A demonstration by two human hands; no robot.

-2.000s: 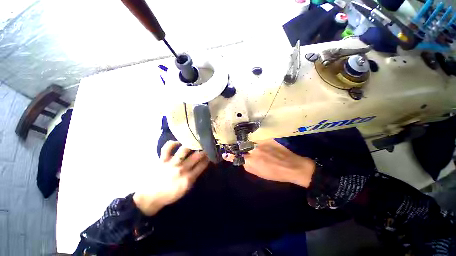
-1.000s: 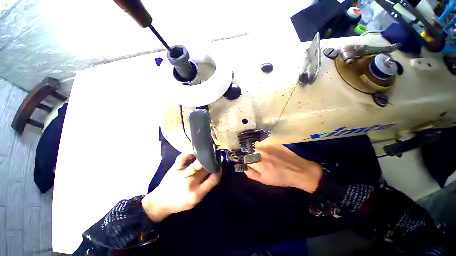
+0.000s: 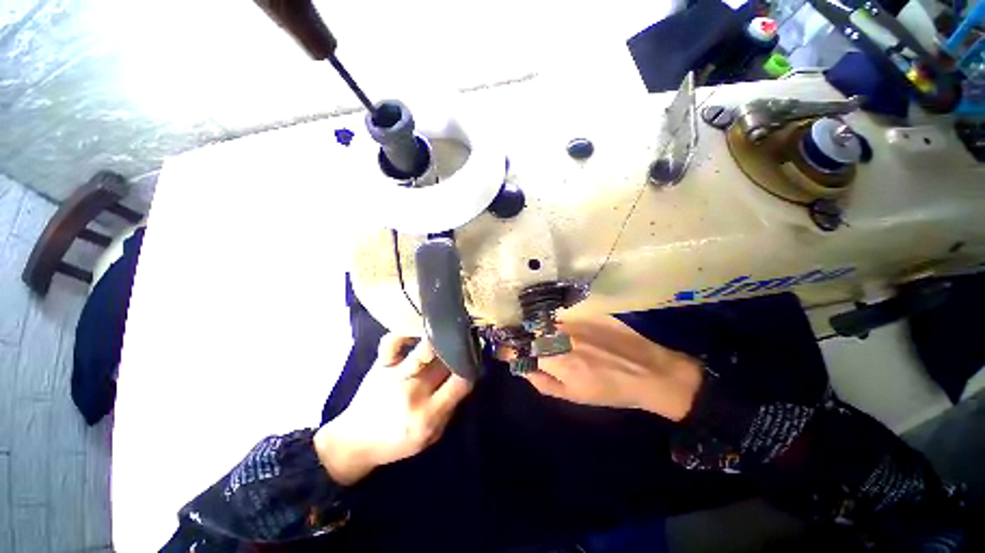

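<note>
A dark navy, nearly black garment panel [image 3: 508, 454] lies flat under both hands and passes beneath the cream sewing machine head [image 3: 616, 238]. My left hand [image 3: 394, 410] rests on the cloth left of the grey upright bar [image 3: 444, 308], fingers bent, fingertips partly hidden by the bar. My right hand [image 3: 616, 367] lies on the cloth just right of the tension assembly [image 3: 543, 324], its fingertips hidden beneath the head. The needle and presser foot are hidden. I cannot tell whether either hand pinches the cloth.
A brown-handled rod [image 3: 308, 32] slants down to the white disc [image 3: 459, 194] on the head. A brass-coloured base [image 3: 756, 162] sits on top. Dark cloth [image 3: 691, 43], spools and dark-handled tools lie behind. A wooden chair [image 3: 81, 227] with dark cloth stands left.
Since the first frame, my left hand has moved slightly down and right relative to the machine, closer beside the grey bar. The view has shifted a little. Little differs from one second ago.
</note>
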